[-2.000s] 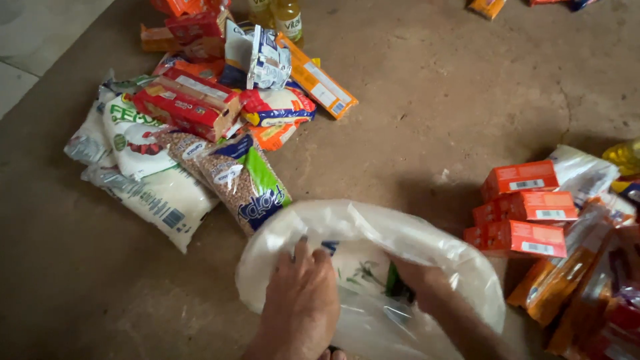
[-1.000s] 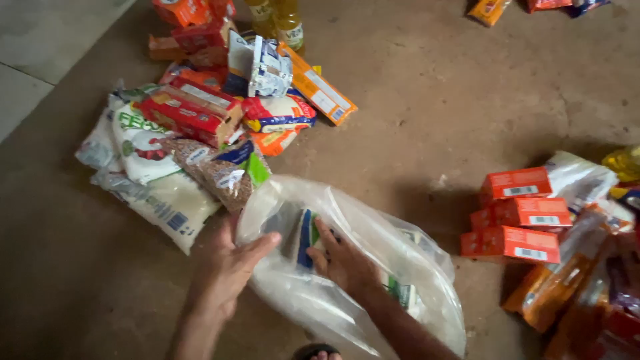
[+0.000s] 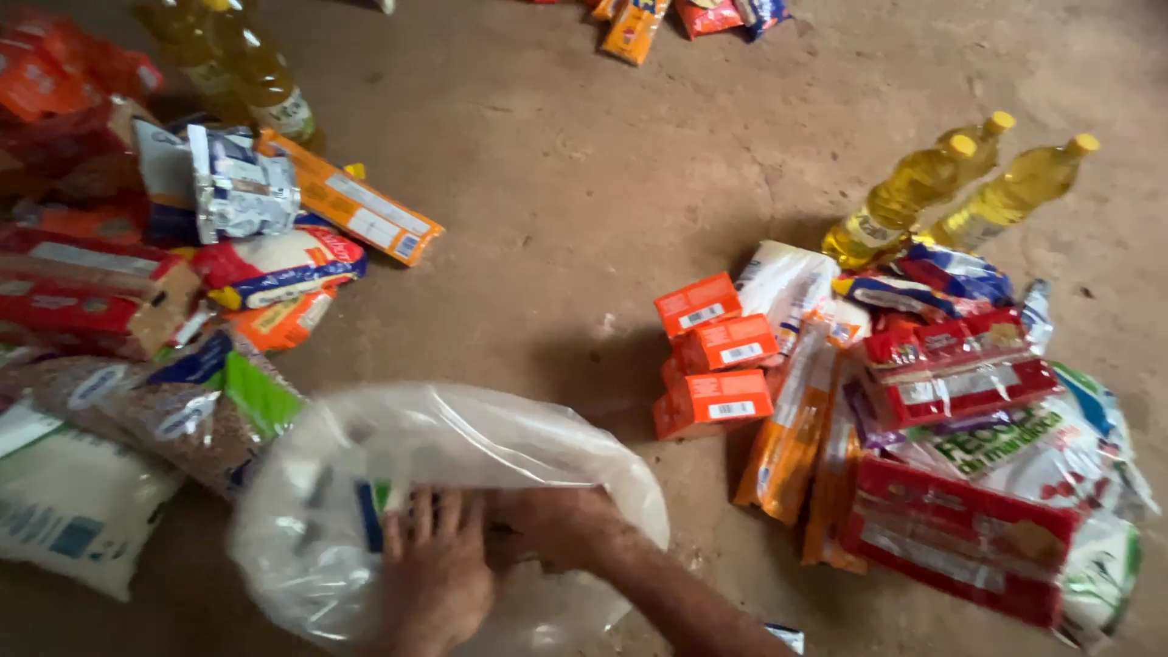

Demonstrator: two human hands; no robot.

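Note:
A large clear plastic bag (image 3: 438,429) stands with its mouth open at the bottom centre. Both hands reach down inside it. My left hand (image 3: 436,557) has its fingers extended beside a package (image 3: 372,516) with blue and green on it, partly seen in the bag. My right hand (image 3: 547,525) is blurred, and its fingers are hidden deeper in the bag, so what it touches does not show. Directly left of the bag lies a bean package (image 3: 205,411) with a blue and green print, next to a white plastic package (image 3: 78,502).
At left are red packages (image 3: 82,287), an orange packet (image 3: 356,205) and oil bottles (image 3: 260,82). To the right lie orange boxes (image 3: 725,401), long orange packets (image 3: 789,420), red cracker packages (image 3: 967,538) and oil bottles (image 3: 912,201). More packets (image 3: 634,32) lie at the top.
My left hand, outside at the bag's left edge a second ago, is now inside the bag beside the right. The view has shifted, showing more of the right-hand pile.

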